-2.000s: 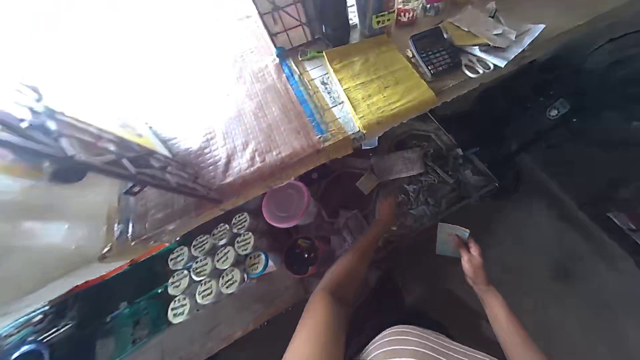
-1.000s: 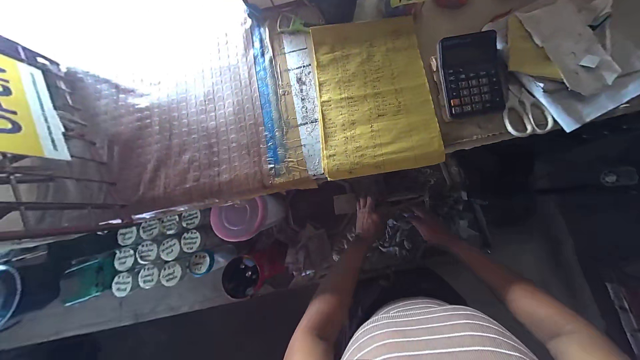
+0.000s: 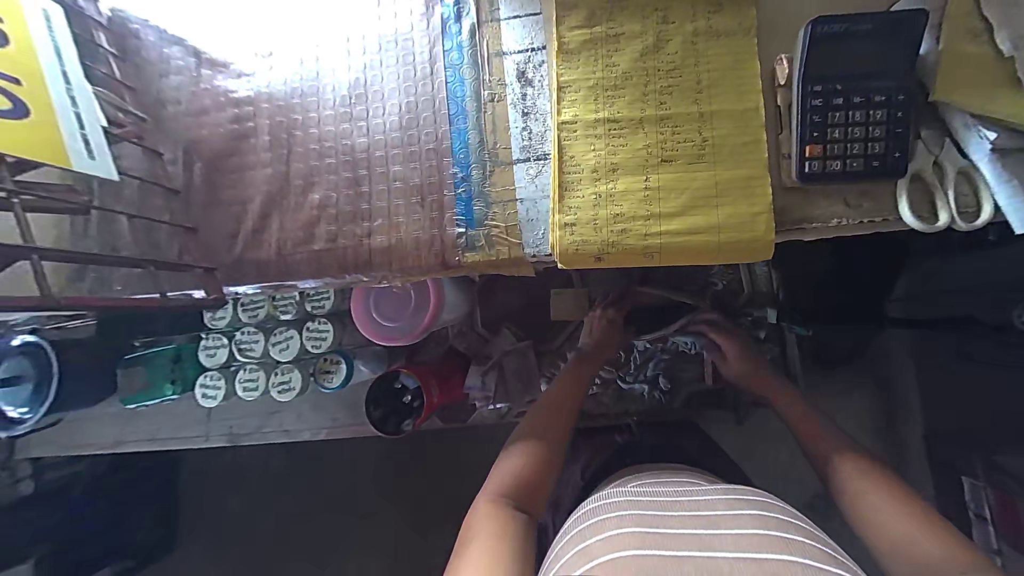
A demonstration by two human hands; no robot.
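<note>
My left hand [image 3: 604, 326] reaches into a dim, cluttered drawer or tray below the counter, beside a small tan card [image 3: 569, 305]. My right hand [image 3: 726, 346] is at the right part of the same space, fingers bent at the edge of a dark, flat item that I cannot make out. Between and below the hands lies a heap of small crumpled grey-white pieces [image 3: 646, 368]. Shadow hides the fingertips of both hands, so what they grip is unclear. Loose papers [image 3: 506, 370] lie to the left of my left hand.
On the counter lie a yellow handwritten pad [image 3: 664, 136], a black calculator [image 3: 856, 96] and white-handled scissors [image 3: 948, 188]. Below its edge stand a pink-lidded tub [image 3: 396, 312], a red container [image 3: 408, 400], several labelled jars [image 3: 285, 344] and a green container [image 3: 158, 374].
Two seconds ago my right hand held a pale flat piece off to the right; it has since moved left into the drawer space beside my left hand. The view has shifted closer over the counter.
</note>
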